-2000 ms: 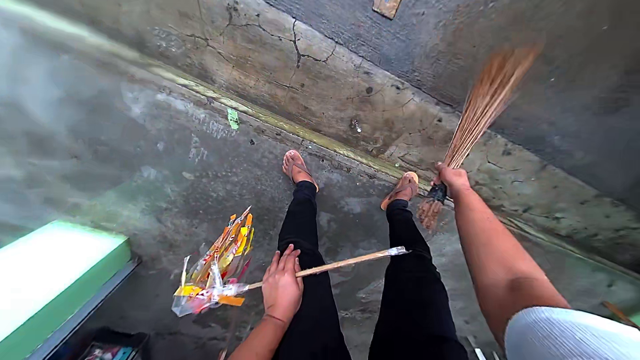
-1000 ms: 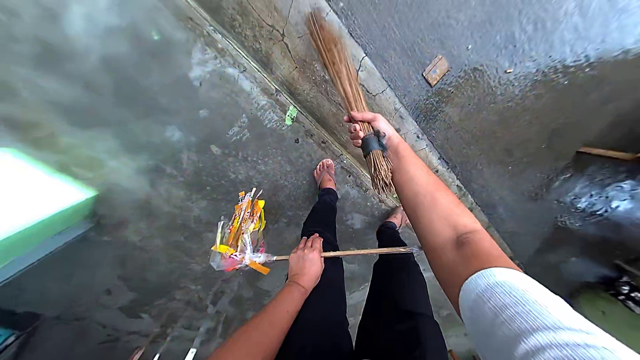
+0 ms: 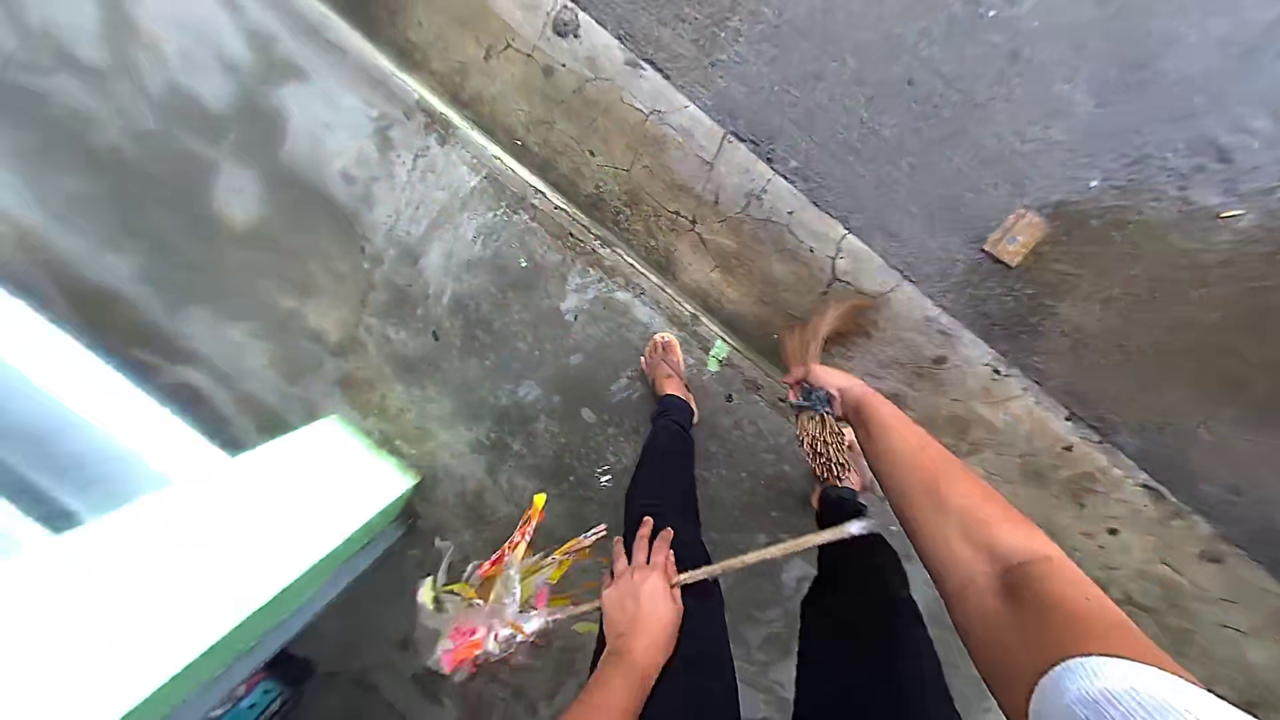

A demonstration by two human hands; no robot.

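Observation:
My right hand [image 3: 832,390] grips a stick broom [image 3: 822,445] at its dark binding; the cut stick ends point down toward my right foot, while the blurred bristle tips reach over the cracked concrete ledge. My left hand [image 3: 642,598] rests on my left thigh over a wooden stick [image 3: 775,553], which lies across both legs. At the stick's left end is a bundle of plastic wrappers [image 3: 485,620] in yellow, orange, pink and clear. How firmly the fingers close round the stick is hidden, as the back of the hand faces up.
A concrete ledge [image 3: 740,220] runs diagonally past my feet, with darker, partly wet ground beyond it. A small brown flat piece [image 3: 1016,238] lies there. A green scrap [image 3: 718,355] is near my left foot. A white and green raised slab [image 3: 290,510] stands at the left.
The broom was raised with its bristles over the ledge's outer edge; my right hand has brought it lower, nearer my right foot. My left hand stays at the stick. The view has shifted.

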